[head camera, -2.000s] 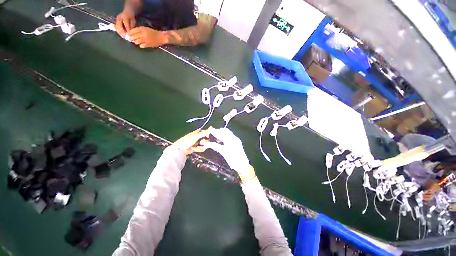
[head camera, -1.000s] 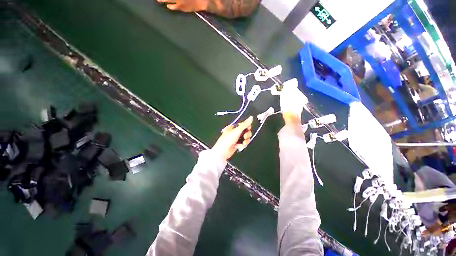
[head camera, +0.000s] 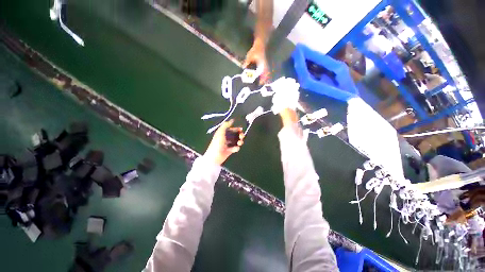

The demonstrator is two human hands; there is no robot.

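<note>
My bare left hand [head camera: 226, 143] holds a small black housing piece [head camera: 232, 136] above the belt, near its worn metal edge strip. My right hand [head camera: 286, 96], in a white glove, is over the row of white corded units at the far belt edge. Its fingertips are blurred, so its grip is unclear. A white corded unit [head camera: 255, 114] lies just left of the glove with its cord towards me. Other corded units [head camera: 227, 87] lie further left, and some [head camera: 329, 129] lie right of the glove.
Another person's hand [head camera: 257, 57] reaches to the leftmost units. A blue parts box [head camera: 324, 74] with black pieces and a pale sheet [head camera: 375, 135] are at the far right. Black pieces [head camera: 58, 180] lie heaped at left. Bunched corded units [head camera: 409, 202] are at right; a blue bin [head camera: 351, 260] is at bottom right.
The other person's hand has come down to the leftmost units. The black piece in my left hand now shows clearly. My right glove stays over the row. The view has shifted slightly.
</note>
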